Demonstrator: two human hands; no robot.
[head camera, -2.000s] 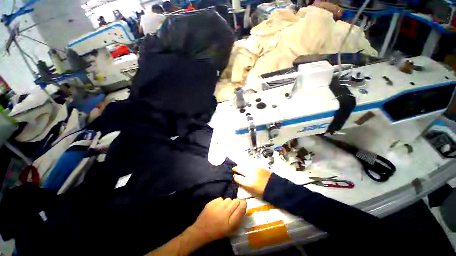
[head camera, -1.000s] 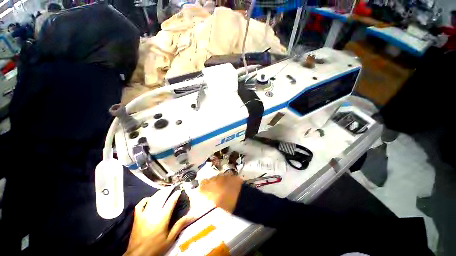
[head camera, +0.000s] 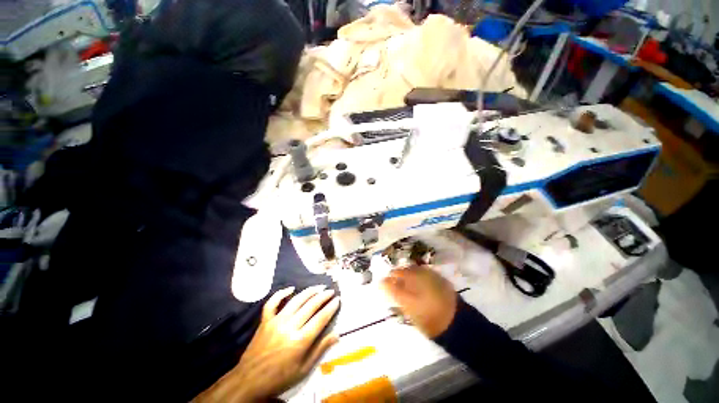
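Dark navy cloth (head camera: 189, 260) fills the left side and reaches the needle area of the white sewing machine (head camera: 410, 185). My left hand (head camera: 293, 334) lies flat on the cloth's edge, left of and below the needle area, with fingers extended and slightly apart. My right hand (head camera: 423, 299) is blurred over the white table, right of the needle area, with fingers curled. A small shiny bit shows under it; whether it holds something is unclear. The white lamp head (head camera: 258, 256) hangs over the cloth.
Black-handled scissors (head camera: 527, 273) lie under the machine arm. Small metal parts (head camera: 410, 252) sit behind my right hand. Orange tape (head camera: 361, 391) marks the front table edge (head camera: 544, 334). Behind the machine is a cream fabric heap (head camera: 402, 59); a shiny black bag (head camera: 244, 39) stands behind the cloth.
The view has swung left since one second ago. My left hand has flattened on the cloth. My right hand has moved away from my left; the red-handled tool no longer shows clearly.
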